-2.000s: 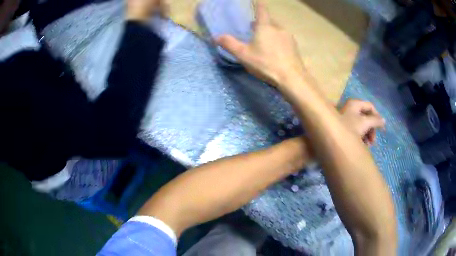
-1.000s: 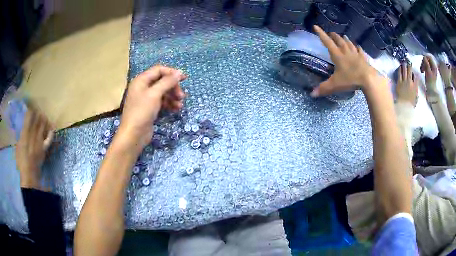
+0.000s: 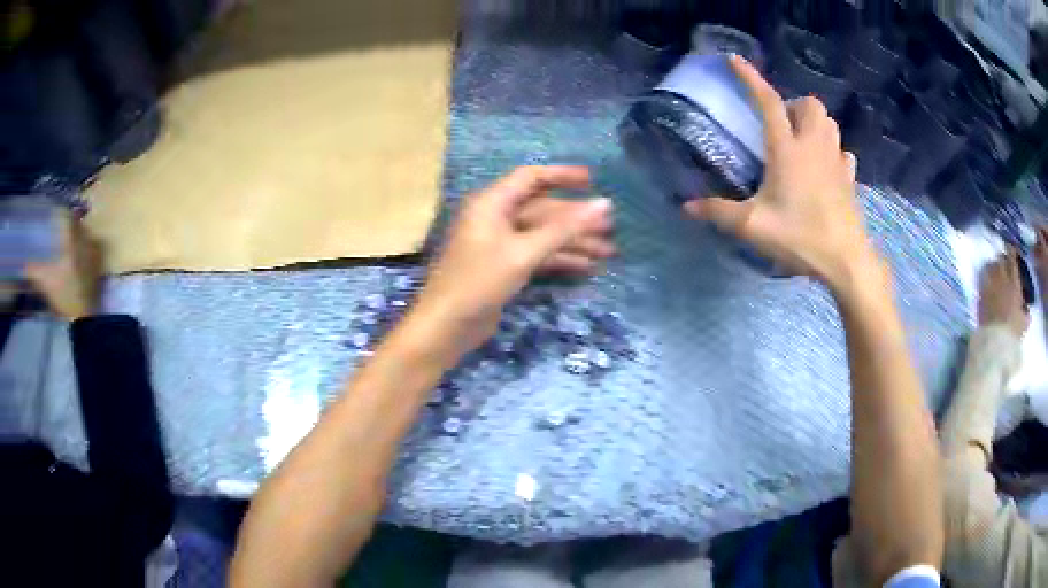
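My right hand [image 3: 793, 190] holds a housing unit at the upper right, thumb at its lower side and forefinger along its far side. The unit has a milky pale-blue part [image 3: 718, 92] and a glossy black part [image 3: 687, 140]; it is tilted and blurred. My left hand [image 3: 534, 230] hovers above the bubble wrap at the centre, fingers loosely curled with a gap at the thumb; nothing shows in it. Small dark round fittings with pale centres [image 3: 578, 362] lie loosely below it, some hidden by my forearm.
Bubble wrap [image 3: 736, 425] covers the table, with a tan sheet [image 3: 287, 149] at back left. Dark shells [image 3: 810, 52] stand at the back right. A person's hand [image 3: 75, 270] is at far left by a bluish thing. Another person's hand [image 3: 1002, 293] is at far right.
The view has swung. My crossed arms have parted, and my right hand has carried the unit from the left, by the tan sheet, to the right side. My left thumb and forefinger are wider apart.
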